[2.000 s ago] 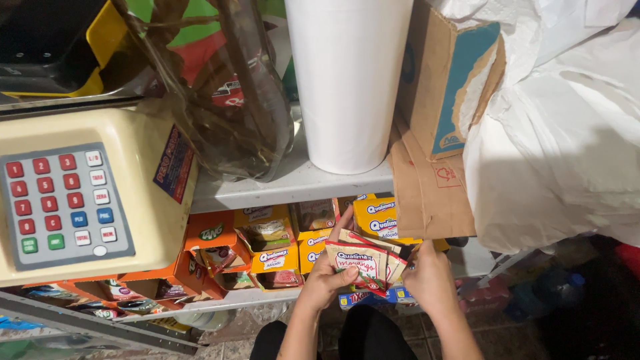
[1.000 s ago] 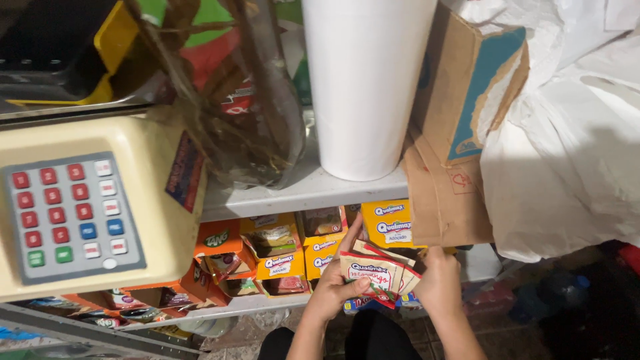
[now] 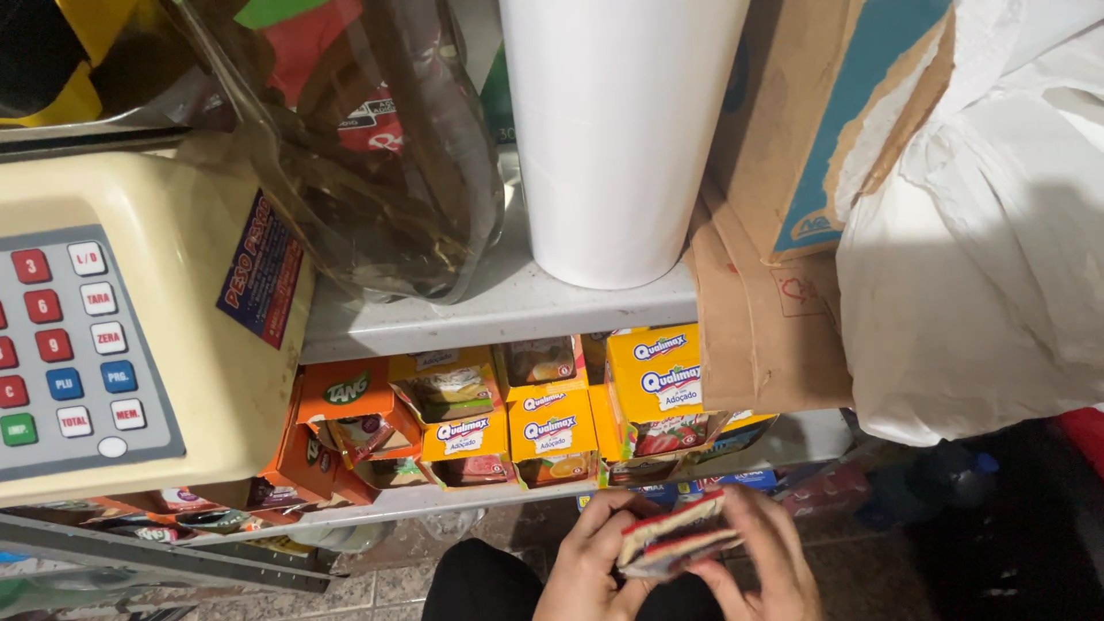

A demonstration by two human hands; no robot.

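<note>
Low in the view, my left hand grips a small stack of drink mix sachets, which have red edges and are seen nearly edge-on. My right hand holds the other end of the same stack, its fingers and thumb along the sachets' right side. Both hands are in front of the lower shelf. Yellow Qualimax boxes stand open-fronted there with sachets inside, beside orange Tang boxes to their left. The fronts of the sachets in my hands are mostly hidden.
Above, a grey metal shelf bears a white roll, a brown translucent plastic bag and a cardboard box. A cream scale with a keypad is at left. White plastic bags hang at right, and flattened cardboard juts over the lower shelf.
The sachets were fanned with their printed fronts showing; now they are gathered and tilted edge-on. Both hands have moved down, away from the yellow boxes.
</note>
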